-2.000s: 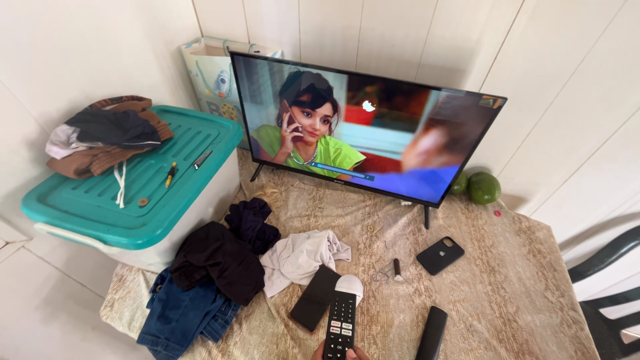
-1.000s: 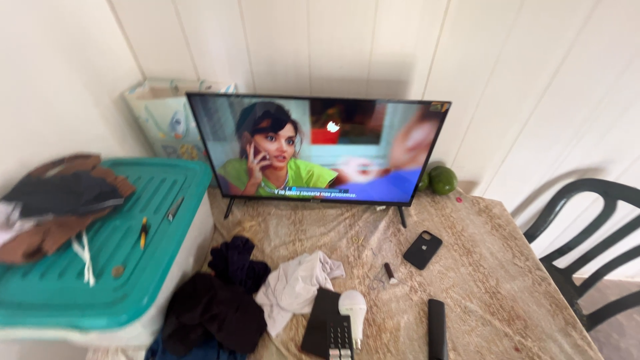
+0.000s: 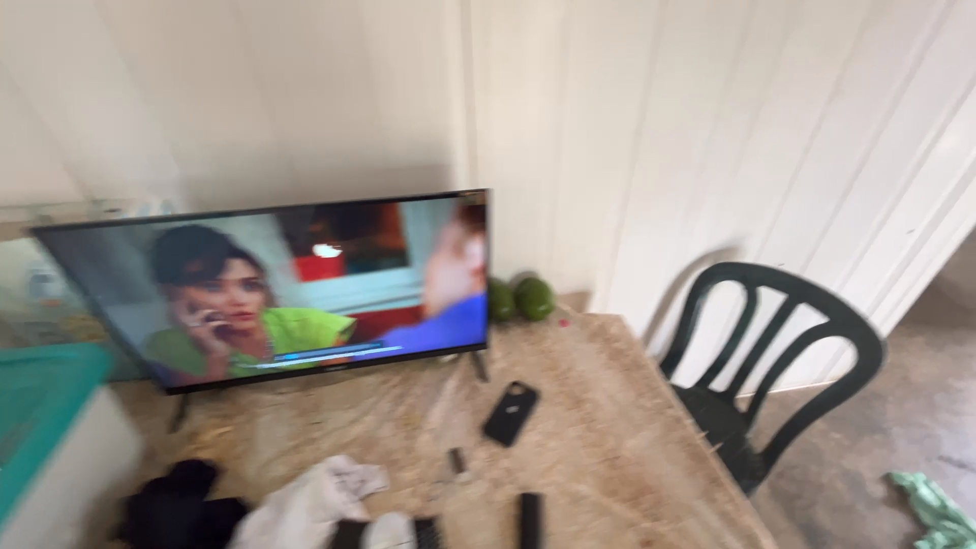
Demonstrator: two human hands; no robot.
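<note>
Neither my left hand nor my right hand shows in the head view. At the bottom edge, a white light bulb (image 3: 390, 531) lies beside the partly visible button remote (image 3: 428, 532), with a dark flat object (image 3: 349, 534) on its left. A black remote-like bar (image 3: 530, 521) is farther right. The black phone case (image 3: 512, 413) lies on the patterned tablecloth (image 3: 602, 427), and a small dark object (image 3: 457, 460) is nearer. A white cloth (image 3: 316, 499) and dark clothing (image 3: 179, 507) are bunched at the lower left.
A switched-on television (image 3: 305, 305) stands at the back of the table, with green fruits (image 3: 533, 298) beside it. The teal lid (image 3: 46, 396) of a storage box is at left. To the right stand a dark green plastic chair (image 3: 762, 343) and, on the floor, a green cloth (image 3: 934, 507).
The view has swung to the right and up. The fingers seen on the button remote two seconds ago are out of the picture. More of the chair and floor shows.
</note>
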